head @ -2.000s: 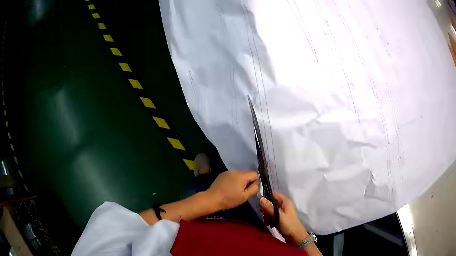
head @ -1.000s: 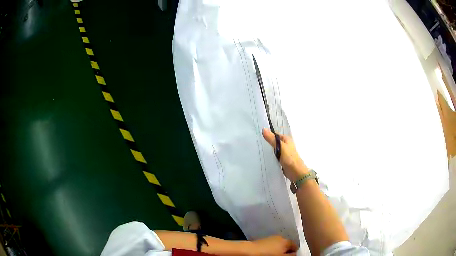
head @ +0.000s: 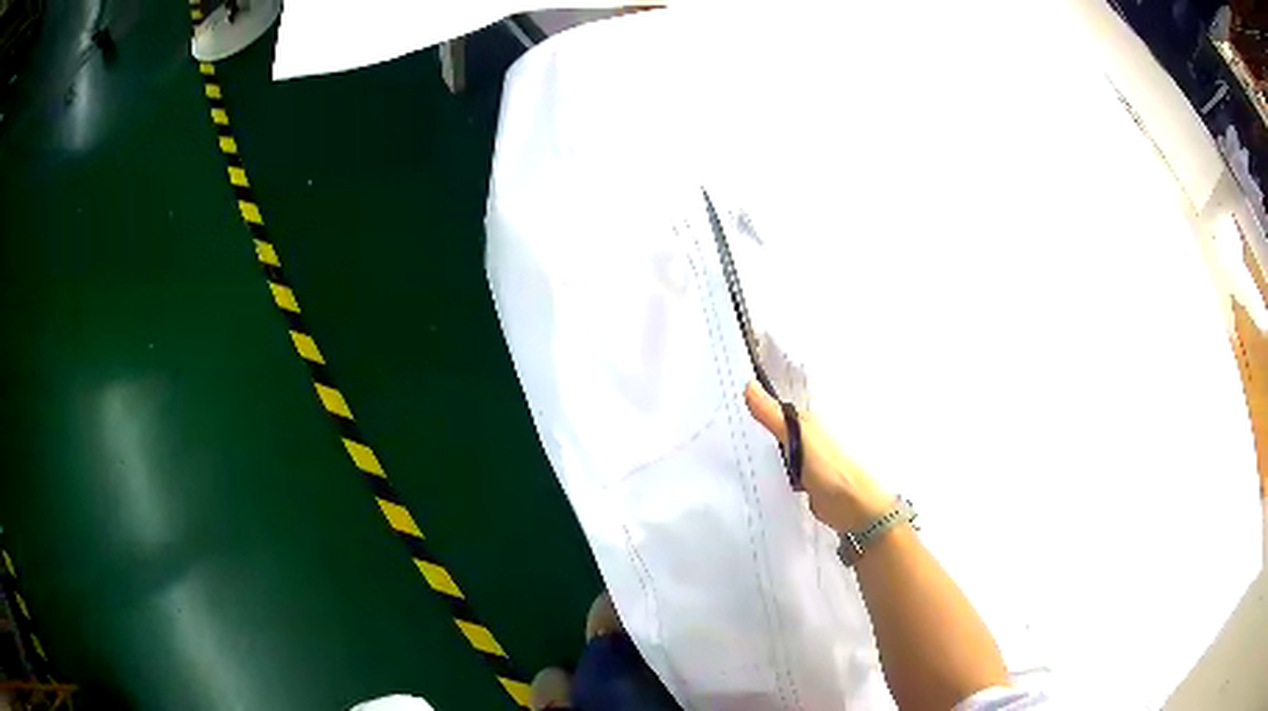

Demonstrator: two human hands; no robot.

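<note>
The large white pattern sheet (head: 626,347) covers most of the view and hangs over the left side; thin double lines run along it. Much of it is overexposed. My right hand (head: 823,465) holds the black-handled shears (head: 734,285) by the handles. The long dark blades point away from me and lie along the sheet beside the printed lines. They look closed or nearly so. My left hand is not in view; only a bit of light sleeve shows at the bottom edge.
Green floor with yellow-and-black tape (head: 348,428) lies to the left. Another white sheet (head: 403,31) juts out at the top left. A tan piece (head: 1252,368) is at the right edge. My shoes show at the bottom.
The shears and my right hand have moved farther up the sheet, then slightly back. My left hand, first beside the shears, has dropped out of view. The white sheet at the top left has appeared.
</note>
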